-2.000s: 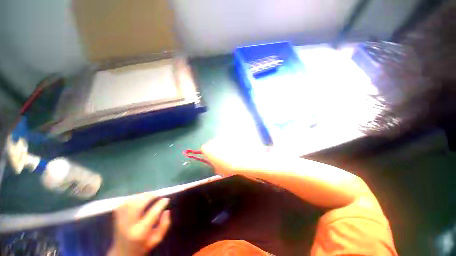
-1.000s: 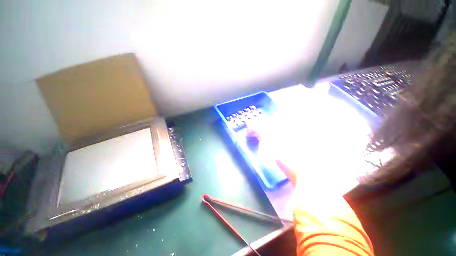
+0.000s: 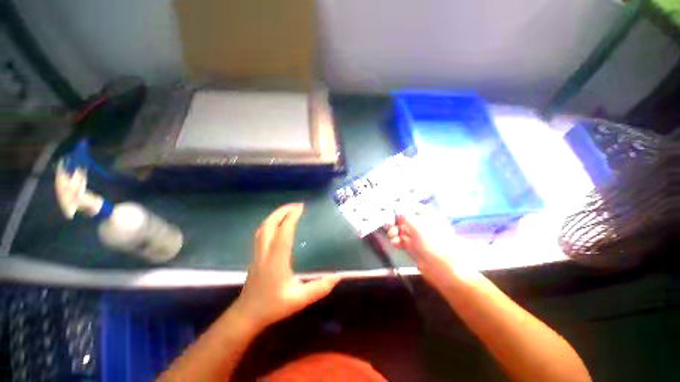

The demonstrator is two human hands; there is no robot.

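A circuit board panel (image 3: pixel 376 195), crowded with small pale parts and partly washed out by glare, is held at its right edge by my right hand (image 3: pixel 419 235), in front of the blue bin. My left hand (image 3: pixel 282 272) is raised at the mat's front edge, empty, with fingers and thumb apart, to the left of the panel. The board tongs (image 3: pixel 384 252) lie partly hidden under the panel near the front edge; only a dark length shows.
A solder pot (image 3: pixel 246 123) stands at the back left before a cardboard shield (image 3: pixel 250 41). A spray bottle (image 3: pixel 142 231) is at left. A blue bin (image 3: pixel 518 175) stands right, with a dark wire fan guard (image 3: pixel 596 216) beyond. A board-filled bin (image 3: pixel 48 328) is lower left.
The panel that lay in the blue bin is now out in my right hand, moved left. My left hand has come up over the bench edge. The view has shifted.
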